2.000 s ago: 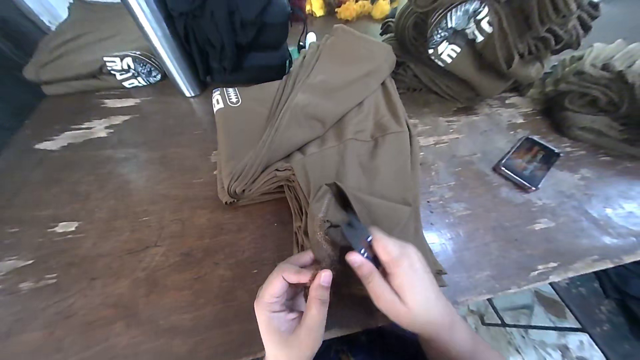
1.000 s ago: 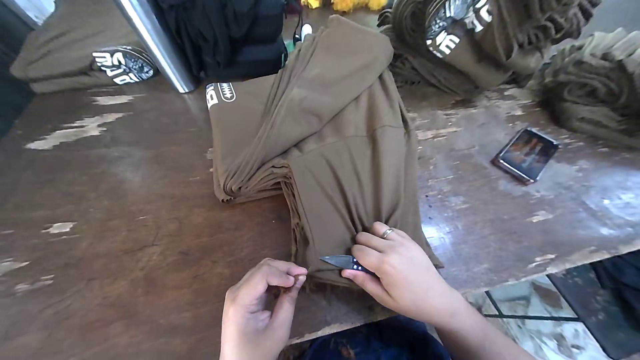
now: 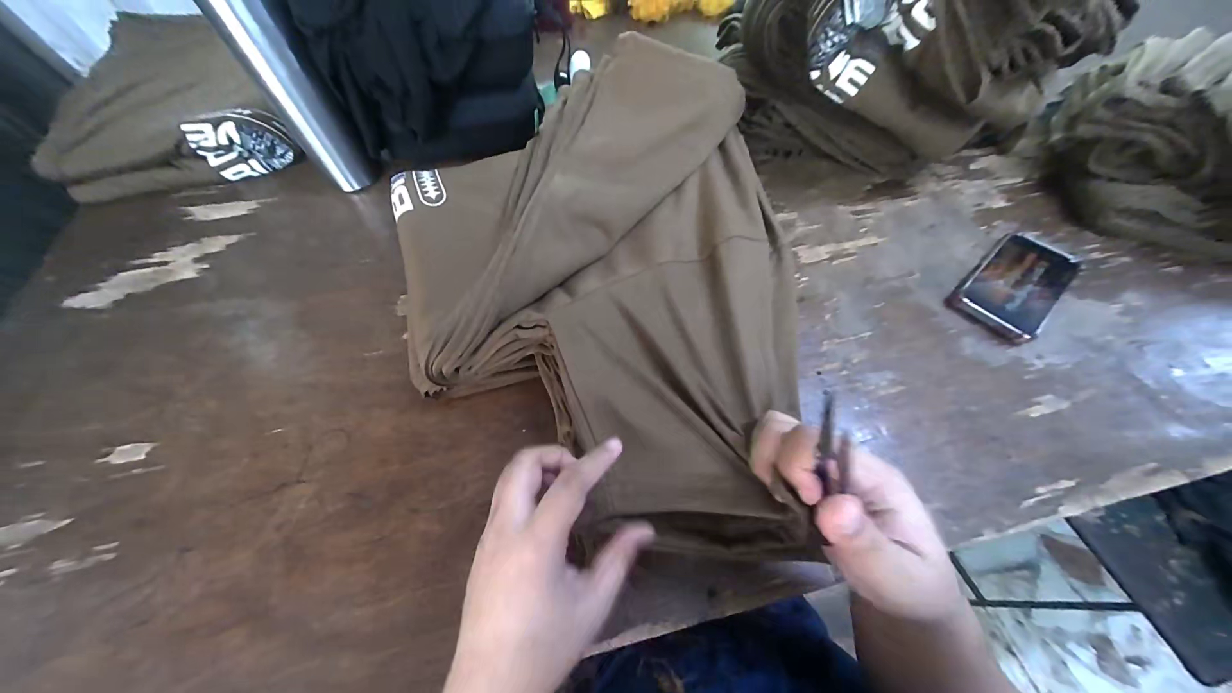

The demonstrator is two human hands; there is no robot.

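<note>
A stack of folded brown fabric garment pieces point(image 3: 664, 327) lies on the wooden table, one end at the front edge. My right hand point(image 3: 866, 520) holds small thread snips point(image 3: 832, 452), blades pointing up, and pinches the right side of the top piece's end with its fingers. My left hand point(image 3: 558, 539) is over the left side of that end, fingers spread and a little blurred, with nothing seen in it. Whether its fingertips touch the cloth, I cannot tell.
On the worn wooden table point(image 3: 231, 462) a smartphone point(image 3: 1016, 287) lies at the right. Brown fabric bundles point(image 3: 895, 87) stand at the back right, more brown pieces point(image 3: 144, 106) at the back left. A metal pole point(image 3: 289, 91) and black cloth point(image 3: 423, 77) are behind the stack.
My left hand has opened from a pinch and moved onto the cloth's left side. My right hand has shifted right, and the blades, which pointed left, now point up.
</note>
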